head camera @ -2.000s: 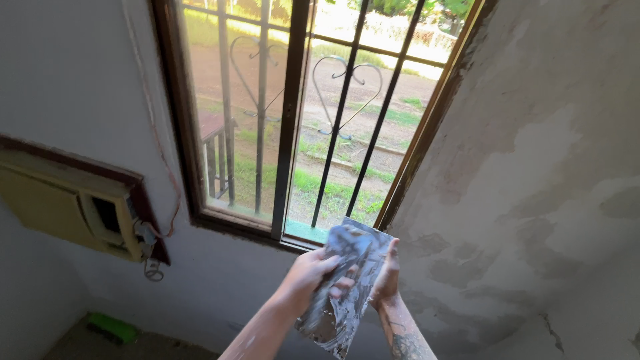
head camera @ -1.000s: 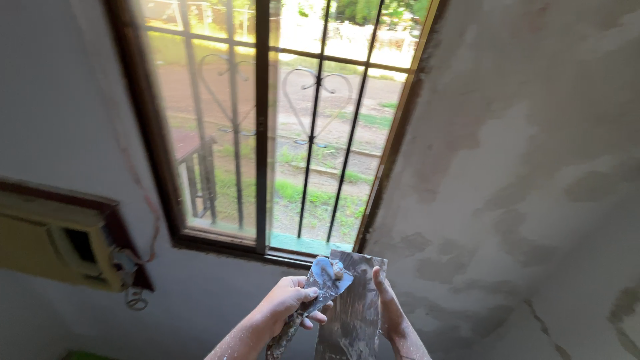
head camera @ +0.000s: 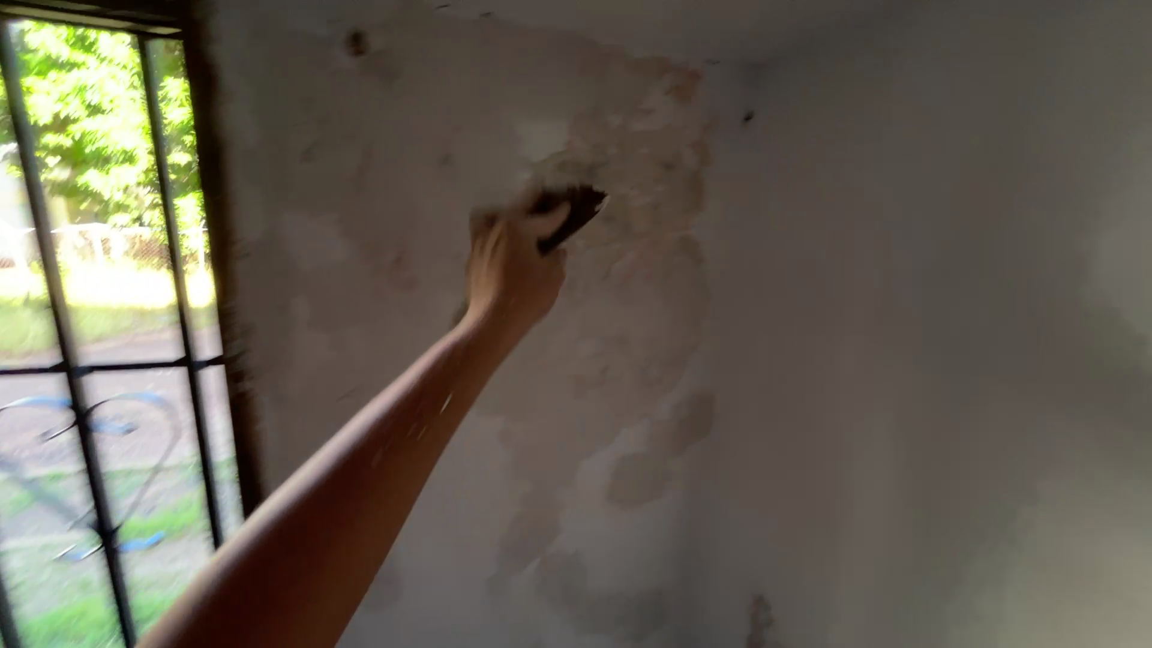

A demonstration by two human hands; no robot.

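My left hand (head camera: 517, 261) is raised at the end of an outstretched arm, its fingers closed around a dark putty knife (head camera: 578, 214). Motion blur hides the blade's edge, and whether it touches the wall is hard to tell. Behind the hand is a patchy plastered wall (head camera: 621, 297) with beige and grey areas and rough, uneven edges. Light specks of material mark the forearm. My right hand is outside the view.
At the left stands a window with dark metal bars (head camera: 171, 225) and a dark frame (head camera: 225, 297). A smoother grey wall (head camera: 900, 315) meets the patched wall at a corner on the right. A small dark round mark (head camera: 357, 42) is high on the patched wall.
Both hands were together below the window, the left with the putty knife, the right with a wide flat plate. My left hand is now up at the wall; the view has swung right and up.
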